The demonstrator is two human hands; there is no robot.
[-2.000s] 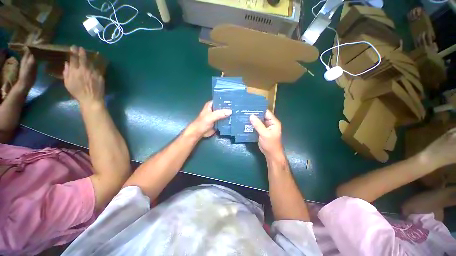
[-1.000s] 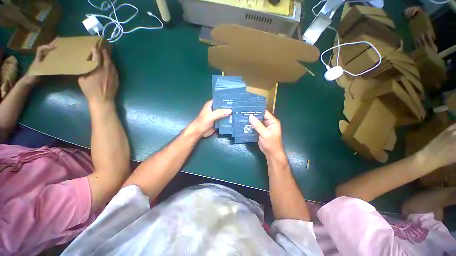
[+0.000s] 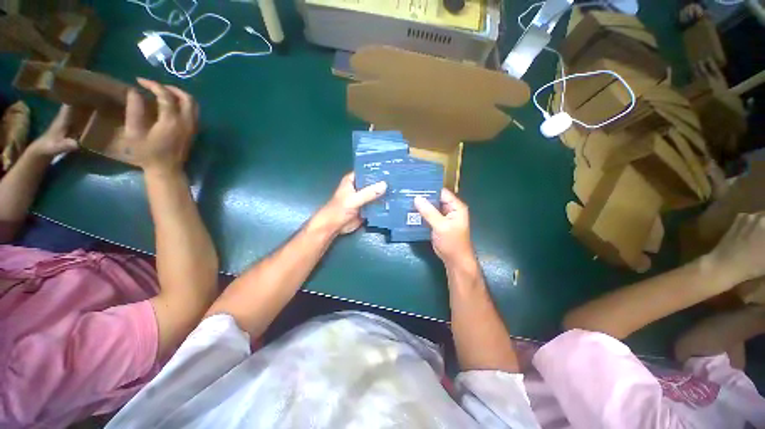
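Note:
A fanned card stack (image 3: 401, 180), blue with white text and a small square code, is held between both hands above the front of an open mailer box. My left hand (image 3: 346, 204) grips its left side, thumb on top. My right hand (image 3: 450, 224) grips its lower right side, thumb on the front card beside the code. The brown mailer box (image 3: 436, 88) lies on the green bench with its scalloped lid standing open on the far side. The cards hide most of its tray.
Part-folded box blanks (image 3: 625, 167) are heaped right, beside a white cable with a round head (image 3: 555, 125). A beige instrument (image 3: 403, 25) stands on the far side. A white cable with plug (image 3: 154, 48) lies far left. A left neighbour's hands hold a brown box (image 3: 105, 126); a right neighbour's arm (image 3: 654, 289) reaches in.
My hands stay in nearly the same place with the cards; the fan of cards has shifted slightly. The left neighbour's box has been tilted and now shows its open inside.

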